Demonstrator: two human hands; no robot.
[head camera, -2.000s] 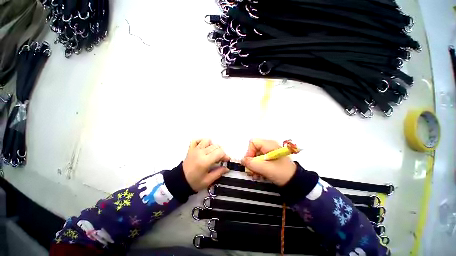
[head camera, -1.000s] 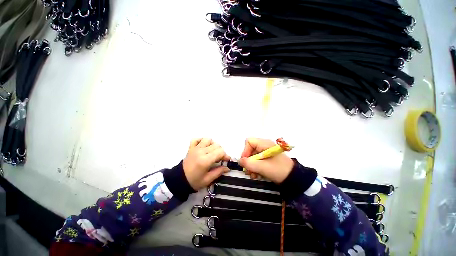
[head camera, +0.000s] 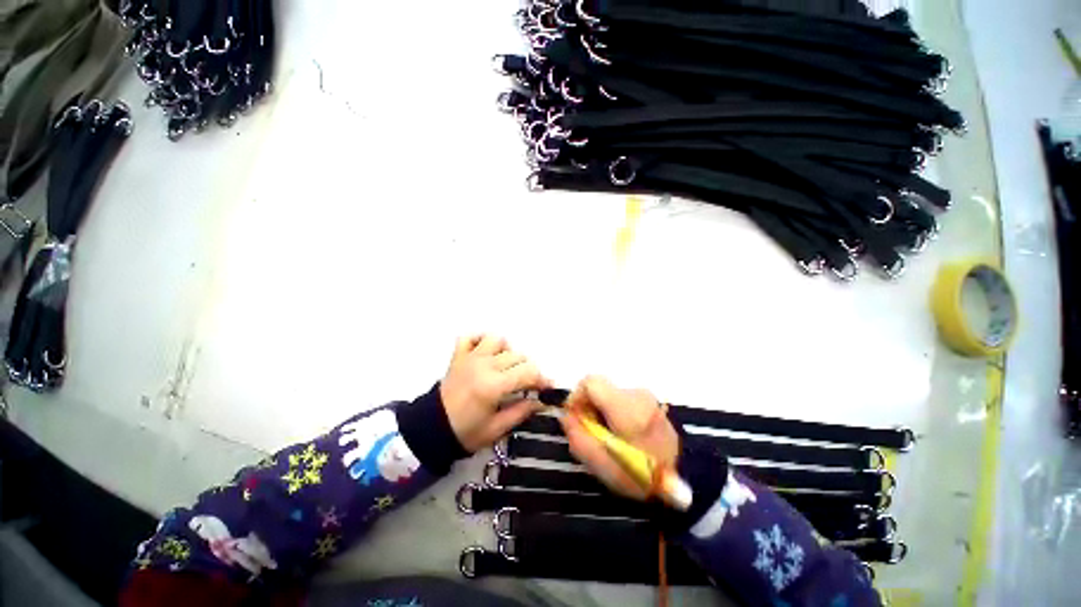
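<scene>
Several black webbing straps (head camera: 581, 531) with silver D-rings at their ends lie side by side in front of me. My left hand (head camera: 490, 391) pinches the left end of the topmost strap (head camera: 552, 397); the D-ring there is mostly hidden by my fingers. My right hand (head camera: 622, 436) holds a yellow pen-like tool (head camera: 618, 453) close beside that strap end. Its back end points down and right toward my wrist, and its tip is hidden by my fingers. An orange-red cord (head camera: 663, 569) hangs from the tool's back end across the straps.
A large strap pile (head camera: 735, 119) lies at the top right. A yellow tape roll (head camera: 972, 308) stands at the right. Black strap bundles (head camera: 71, 190) and olive-grey webbing (head camera: 48, 71) lie at the left. More black straps (head camera: 1063, 237) show at the far right edge.
My right hand has turned and lowered, so the tool's back end now points down-right instead of up-right. My left hand still pinches the strap end. The view has shifted slightly.
</scene>
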